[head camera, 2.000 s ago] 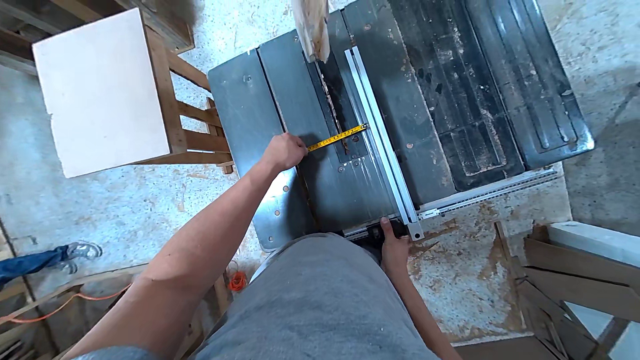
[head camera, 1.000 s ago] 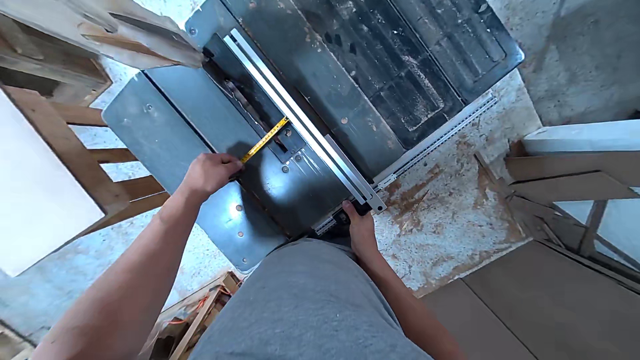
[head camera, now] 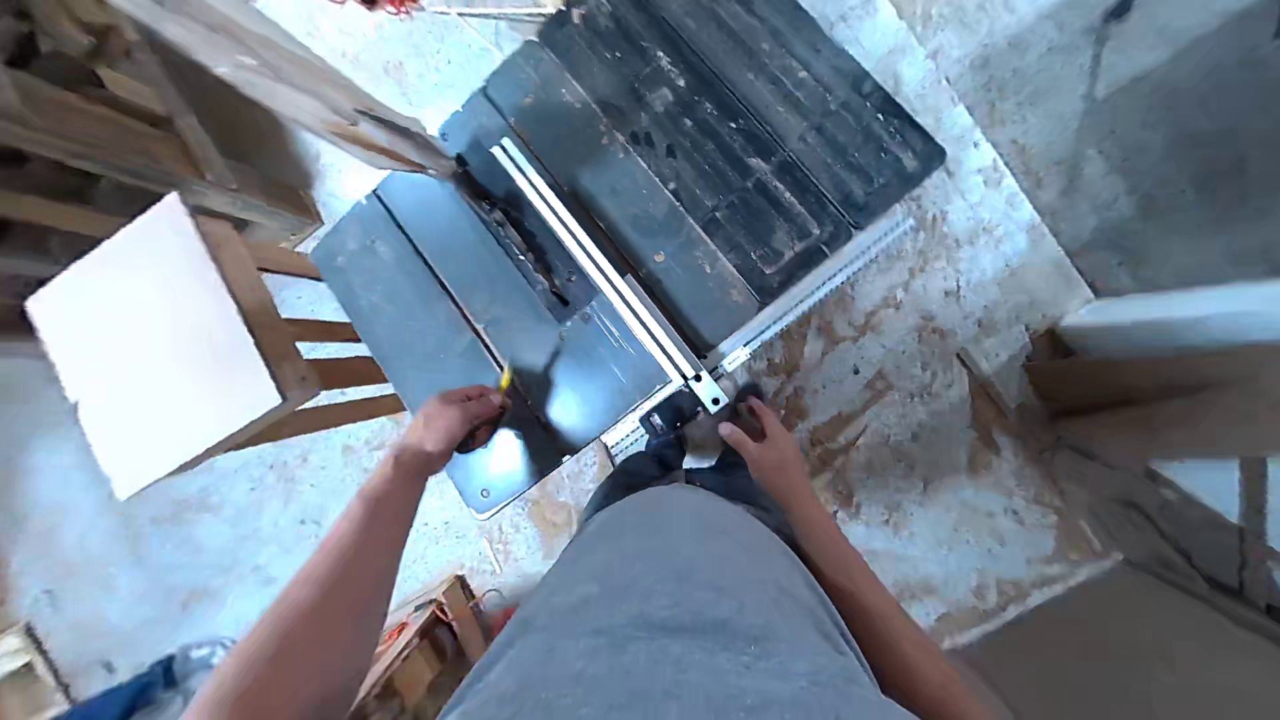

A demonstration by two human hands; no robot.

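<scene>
My left hand [head camera: 455, 428] is closed on a tape measure, over the left part of the table saw's metal top [head camera: 400, 290]; only a short yellow end of the tape blade [head camera: 506, 379] shows. The aluminium rip fence [head camera: 600, 270] lies across the top, to the right of the dark blade slot [head camera: 520, 245]. Near the front end of the fence, past the front rail [head camera: 815, 285], is my right hand [head camera: 765, 440], fingers curled and thumb apart. It appears to hold nothing. The black fence clamp [head camera: 672, 412] sits just left of it.
A white-topped wooden stand [head camera: 150, 340] is at the left. A wooden post [head camera: 300, 75] rises close to the saw's far left edge. Boards [head camera: 1160, 400] lean at the right, and a wooden crate [head camera: 425, 650] is on the floor at the lower left.
The yellow tape blade, earlier stretched from my left hand to the fence, has drawn back to a short end. My right hand has come off the fence clamp. The view has shifted.
</scene>
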